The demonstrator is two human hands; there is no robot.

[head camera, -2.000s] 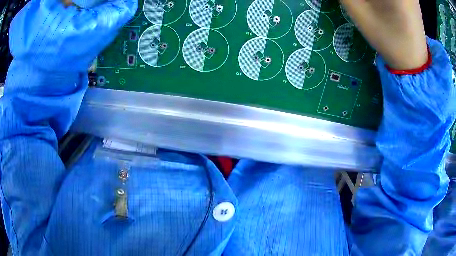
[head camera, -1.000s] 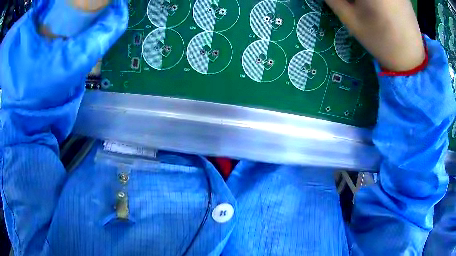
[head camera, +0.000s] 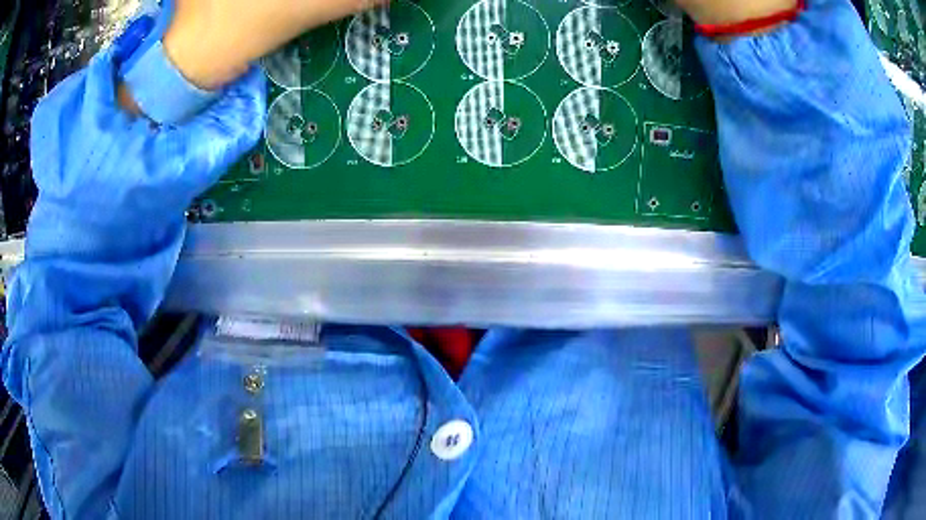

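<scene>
The large green circuit board [head camera: 426, 193] lies in front of me, its printed face up, with rows of half-white circles. My left hand [head camera: 249, 30] reaches over the board's upper left part. It is cut off by the top edge, and its fingertips are out of the picture. A blue band is at the left wrist. My right hand [head camera: 733, 10] shows only as a bit of wrist and hand at the top edge, above a thin red band. Its fingers are out of the picture. What either hand holds is hidden.
The silvery conveyor rail [head camera: 477, 274] runs across between my body and the board. Part of another green board [head camera: 902, 36] shows at the upper right edge. Dark, unclear things [head camera: 61, 61] lie at the upper left. My blue sleeves rest over both ends of the rail.
My left hand has come further into view and reaches right over the board. My right hand has moved up and left, mostly out of the picture. The view has turned, so the rail looks level.
</scene>
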